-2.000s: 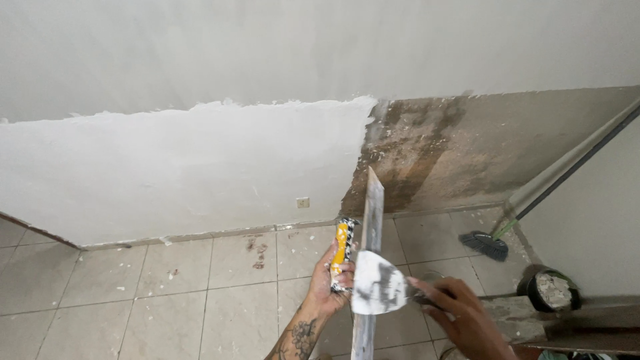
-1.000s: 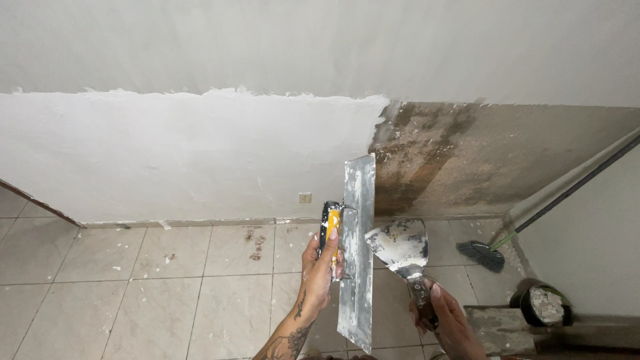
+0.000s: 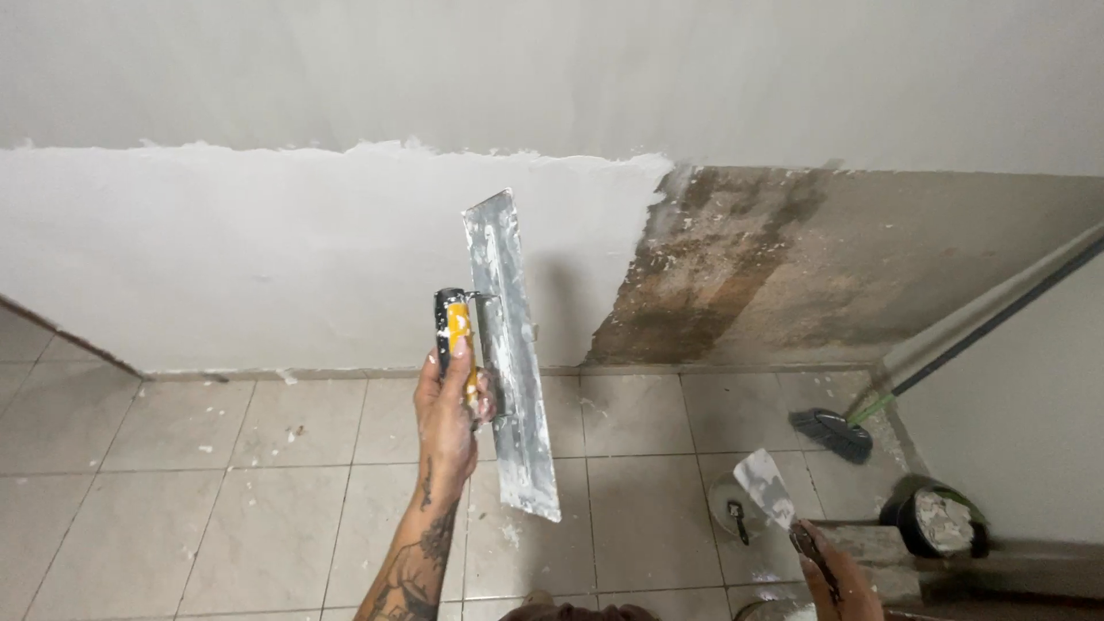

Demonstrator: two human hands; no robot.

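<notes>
My left hand [image 3: 453, 405] grips the black and yellow handle of a long steel plastering trowel [image 3: 513, 362]. The blade stands nearly upright before the wall, its back smeared with white compound. Low at the right, my right hand [image 3: 832, 573] is closed around the dark handle of a putty knife [image 3: 765, 489], whose blade bears white compound and points up and left. The two tools are apart. Behind the trowel, the lower wall has a smooth white coat [image 3: 259, 267] with a ragged edge; to its right is a bare, brown-stained wall patch [image 3: 716, 267].
A broom [image 3: 832, 431] leans by the right wall. Near it stands a black bucket [image 3: 910, 517] holding whitish material. A round lid-like object [image 3: 724, 509] with a small dark tool lies on the tiled floor [image 3: 293, 535], which has white specks. A board [image 3: 871, 548] lies beside the bucket.
The putty knife was over the trowel blade two seconds ago, then beside it; now it is well apart, lower right. My left hand has moved left with the trowel. The view has shifted.
</notes>
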